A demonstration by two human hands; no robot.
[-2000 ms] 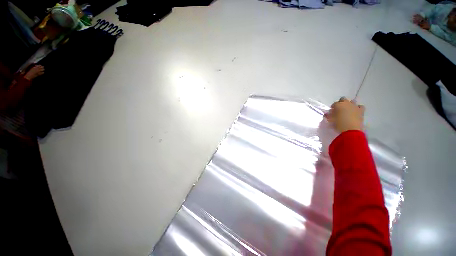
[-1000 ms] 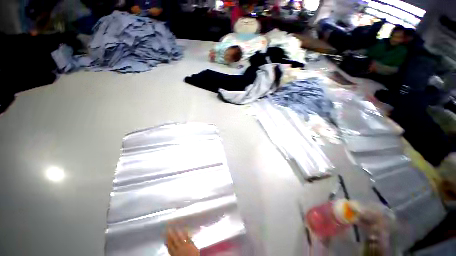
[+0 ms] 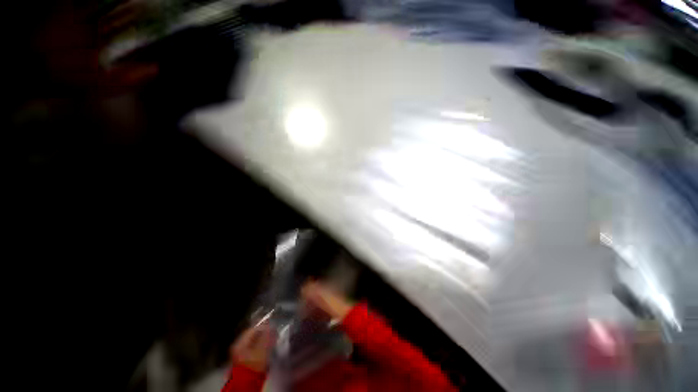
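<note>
The view is strongly blurred. My left hand point(image 3: 252, 346) and my right hand point(image 3: 325, 298), both in red sleeves, are low in the picture, in front of the table edge. Between them is a clear, shiny garment bag point(image 3: 285, 283), and both hands appear closed on it. It hangs off the table, and its lower part is too dark and blurred to follow. The stack of flat silvery bags point(image 3: 451, 184) lies on the white table beyond my hands.
The white table point(image 3: 360, 76) runs diagonally, with its edge just beyond my hands. Dark garments point(image 3: 191, 69) are at the upper left, a dark cloth point(image 3: 562, 90) at the upper right. A blurred pink-red bottle point(image 3: 601, 344) stands at the lower right. A blurred bluish heap point(image 3: 459, 23) is at the back.
The view has swung left. Both hands now show off the table's edge with a clear bag between them; a second ago one hand lay on the bag stack.
</note>
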